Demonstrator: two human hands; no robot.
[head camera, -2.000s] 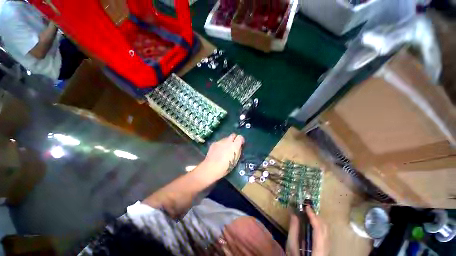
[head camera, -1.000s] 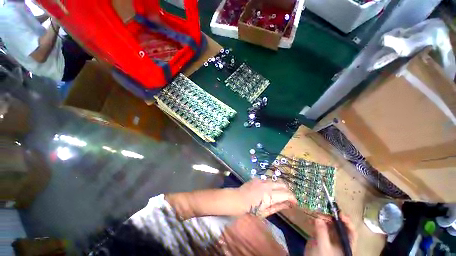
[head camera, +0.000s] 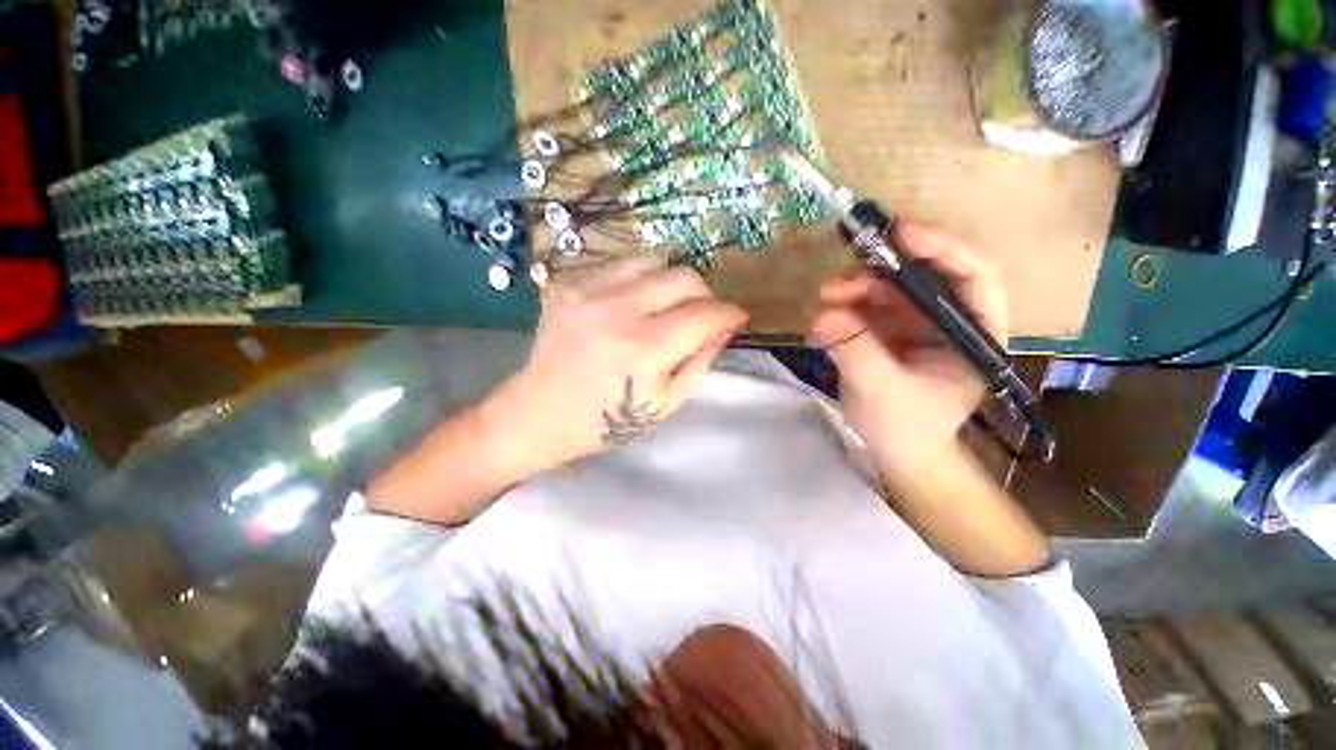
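A green circuit-board panel (head camera: 703, 125) lies on the tan work board (head camera: 908, 88), with dark lead wires running left to small white-rimmed discs (head camera: 557, 216). My right hand (head camera: 916, 344) holds the black-handled soldering iron (head camera: 945, 305); its metal tip points up-left over the panel's lower right part. My left hand (head camera: 630, 330) is below the discs and the panel's lower edge, thumb and fingertips close together. A thin dark line, perhaps a wire, shows between the two hands. Whether my left fingertips pinch it is too blurred to tell.
Stacked panels (head camera: 161, 227) stand on the green mat (head camera: 396, 88) at the left. More discs (head camera: 323, 73) lie at upper left. A round tin with silvery contents (head camera: 1092, 66) is upper right. A yellow ring (head camera: 1144, 270) and a black cable (head camera: 1216, 344) lie at the right.
The view has turned and shifted, bringing the panel to the upper middle. My left hand has gone from beside the discs to below them, fingertips drawn together. The iron stays in my right hand.
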